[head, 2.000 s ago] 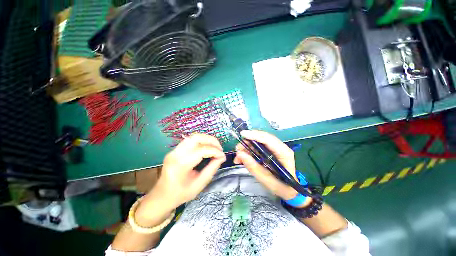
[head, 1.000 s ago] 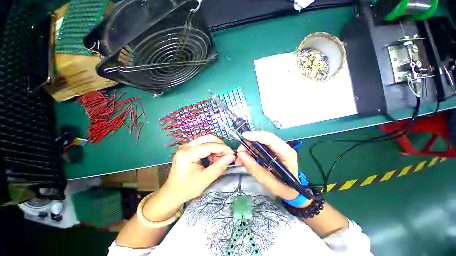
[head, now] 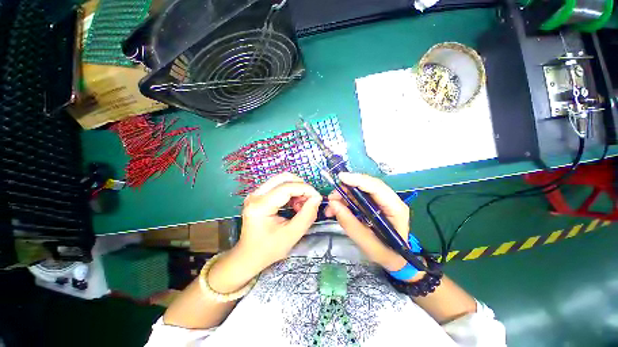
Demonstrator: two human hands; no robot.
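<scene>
My right hand [head: 371,217] holds a black soldering iron [head: 360,200], its metal tip pointing up-left over the right part of the PCB panel [head: 330,135]. The panel lies flat on the green mat, with red wires fanning from its left side. My left hand [head: 281,215] is just below the panel, thumb and index finger pinched together close to my right fingertips. A bit of red shows at the left fingers, probably a lead wire, too small to be certain. A loose pile of red wires [head: 146,152] lies at the left.
A black fume extractor fan [head: 237,74] stands behind the panel. A carton [head: 112,91] with green panels [head: 115,30] is upper left. A round tub [head: 472,74] sits on a white sheet [head: 393,129]. A dark box with a metal mechanism [head: 568,88] is at far right. Black racks [head: 40,135] stand far left.
The camera view has shifted slightly. My left fingers have moved from apart to close beside my right fingertips. The iron remains in my right hand over the panel.
</scene>
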